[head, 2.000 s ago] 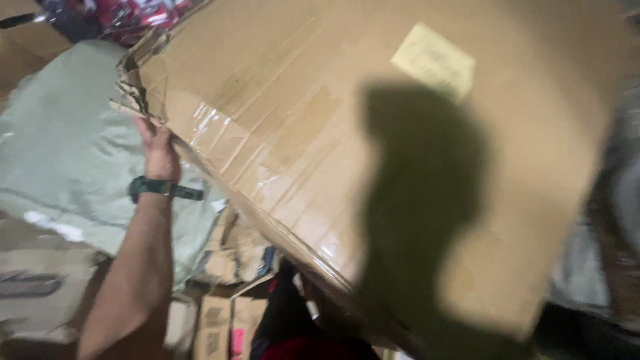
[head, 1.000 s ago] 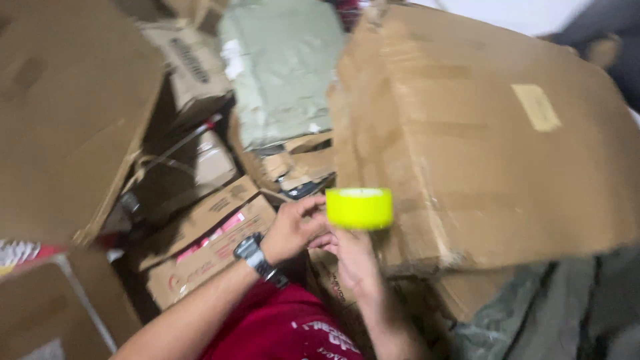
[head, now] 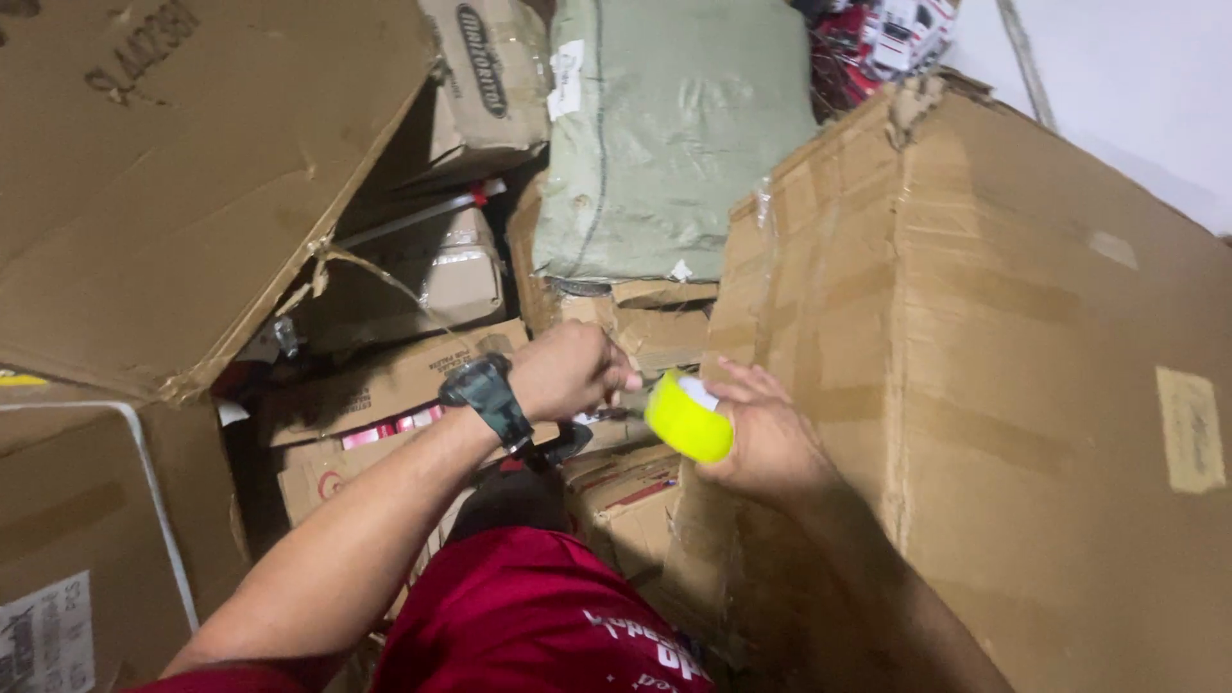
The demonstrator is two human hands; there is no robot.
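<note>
My right hand [head: 770, 438] holds a roll of bright yellow-green adhesive tape [head: 685, 423], its fingers around the near side and partly in the core. Just left of the roll is my left hand [head: 577, 371], fingers bent together near the tape; blur hides whether they pinch its loose end. A dark watch is on my left wrist. To the right of both hands stands a large cardboard box [head: 1020, 337], with clear tape along its worn edges and a torn upper corner.
Another big carton [head: 183, 173] fills the upper left, above a strapped carton [head: 106, 491]. A pale green wrapped bale [head: 683, 144] lies ahead, beside a printed carton [head: 491, 87]. An open carton [head: 385, 433] with pink-and-white packs is left of my legs. A white surface [head: 1136, 106] is at upper right.
Two seconds ago my left hand was at the big box's edge; one second ago both hands were at the tape roll. Since then the hands have moved slightly apart, with the roll in my right hand.
</note>
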